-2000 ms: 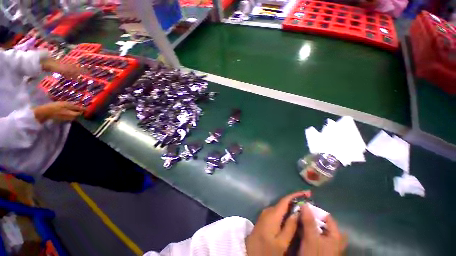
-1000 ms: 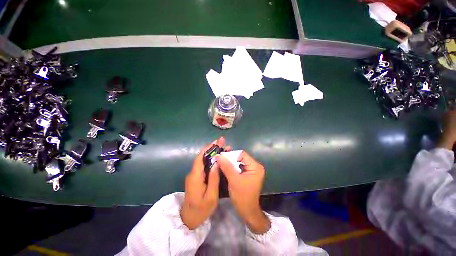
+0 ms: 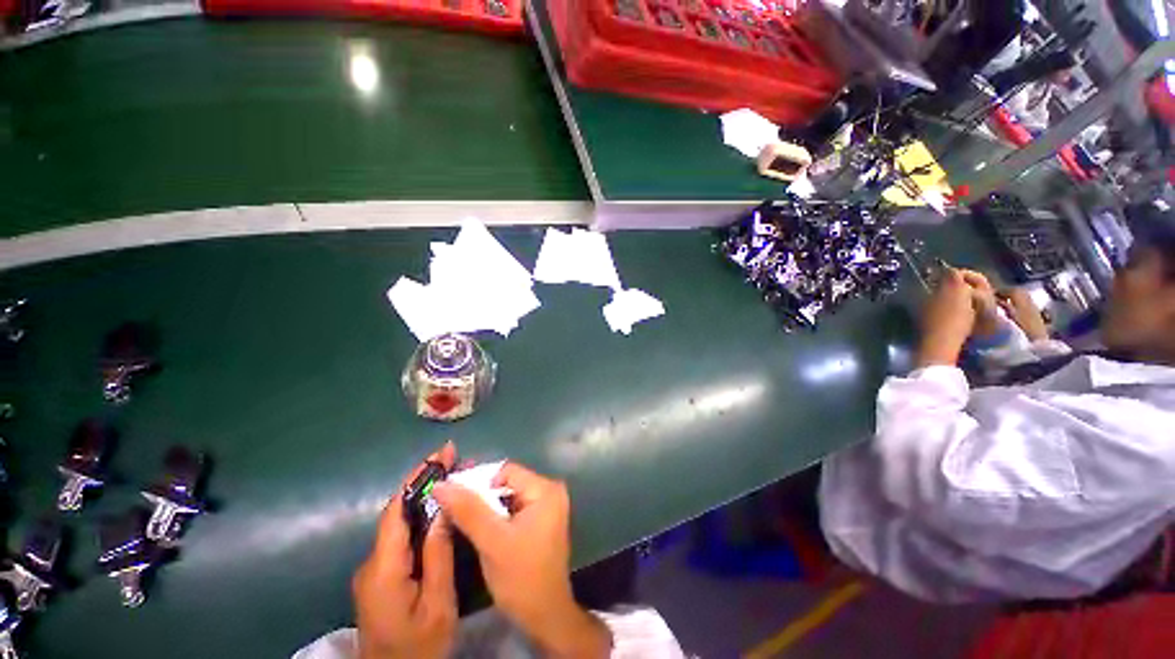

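Note:
My left hand (image 3: 410,573) holds a small dark metal clip (image 3: 419,494) upright near the bench edge; its face shows a green glint. My right hand (image 3: 526,547) pinches a folded white wipe (image 3: 482,483) with the fingertips against the clip's face. Fingers hide most of the clip. A squat clear bottle (image 3: 447,377) with a silver top and red diamond label stands just beyond my hands. Loose white wipes (image 3: 470,283) lie beyond the bottle. Several separate dark clips (image 3: 174,494) lie at the left, silver ends towards me.
A clip pile (image 3: 818,258) lies at the right, beside a person in a white smock (image 3: 992,476) whose hands are at the bench. A pale rail (image 3: 387,216) crosses the green bench. A red tray (image 3: 696,58) sits at the back.
The view has swung right, so the bottle, wipes and clips sit further left in the picture and the left pile is mostly out. My hands still hold the clip and wipe together.

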